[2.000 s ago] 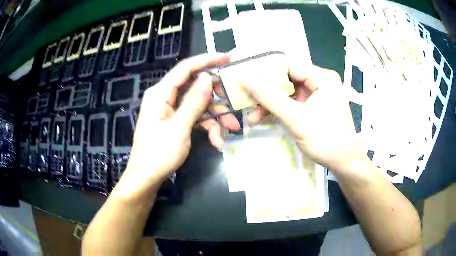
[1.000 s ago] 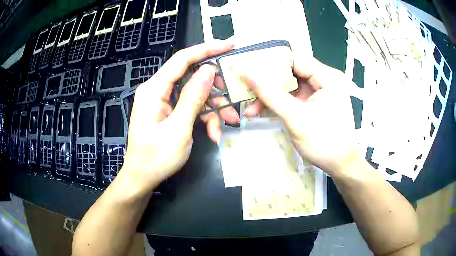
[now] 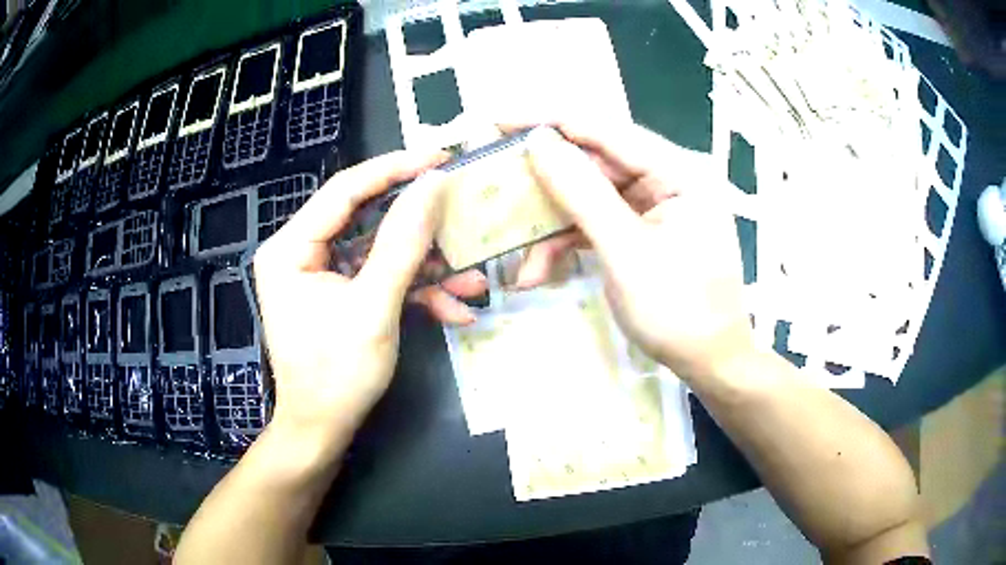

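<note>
A dark phone front housing (image 3: pixel 479 151) is held tilted between both hands, most of it hidden by the fingers. A pale cream screen adhesive (image 3: pixel 496 210) covers its window side and faces me. My left hand (image 3: pixel 342 276) grips the housing's left end, thumb on top and fingers beneath. My right hand (image 3: pixel 662 243) holds the right end, its thumb on the adhesive's upper right part and fingers behind. Adhesive sheets (image 3: pixel 585 441) lie stacked on the bench just below the hands.
A shiny black blister tray (image 3: pixel 166 248) at left holds rows of housings. White waste sheets (image 3: pixel 430 99) lie beyond the hands and at right, where release liner pieces (image 3: pixel 816 66) are piled on them. A cardboard box (image 3: pixel 110 535) shows below the bench edge at lower left.
The housing has tilted, so its adhesive face looks narrower. My right thumb has moved up toward the top edge. The bench things have shifted left in the view.
</note>
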